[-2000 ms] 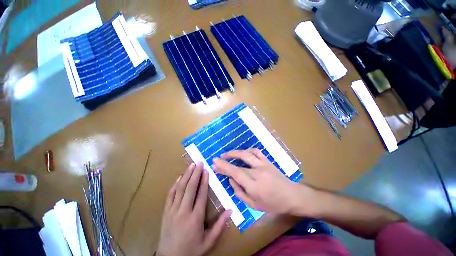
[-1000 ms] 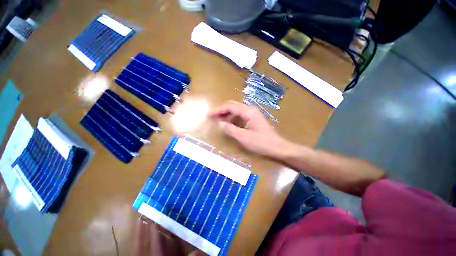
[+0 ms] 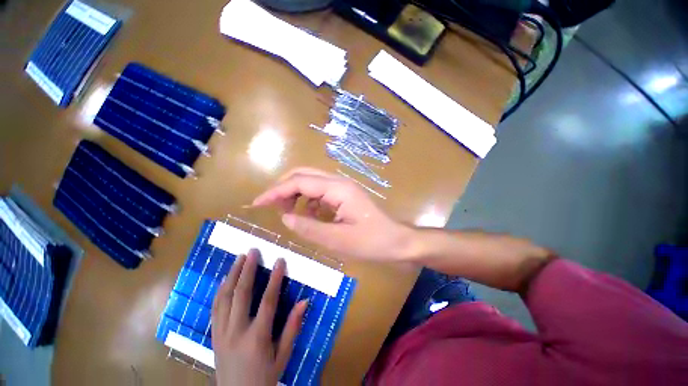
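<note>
The bright blue cell panel lies at the lower middle, with a white strip along its upper edge and another white strip at its lower left, partly under my left hand. Fine silver wires stick out past both edges. My left hand lies spread on the panel, fingertips on the upper strip. My right hand hovers beyond that edge, fingers bent, thumb and forefinger apart. A tiny thin line shows at its forefinger tip; whether it is held is unclear. A pile of short silver ribbons lies beyond it.
Two dark blue tabbed cells lie at upper left. A finished stack is at the left edge, another blue panel at top left. White strips and a white bar lie beyond. A sponge tray and black cords are at top.
The view has turned and shifted. My left hand has come up from the panel's lower edge onto its upper strip. My right hand has moved from near the ribbon pile to the panel's upper edge.
</note>
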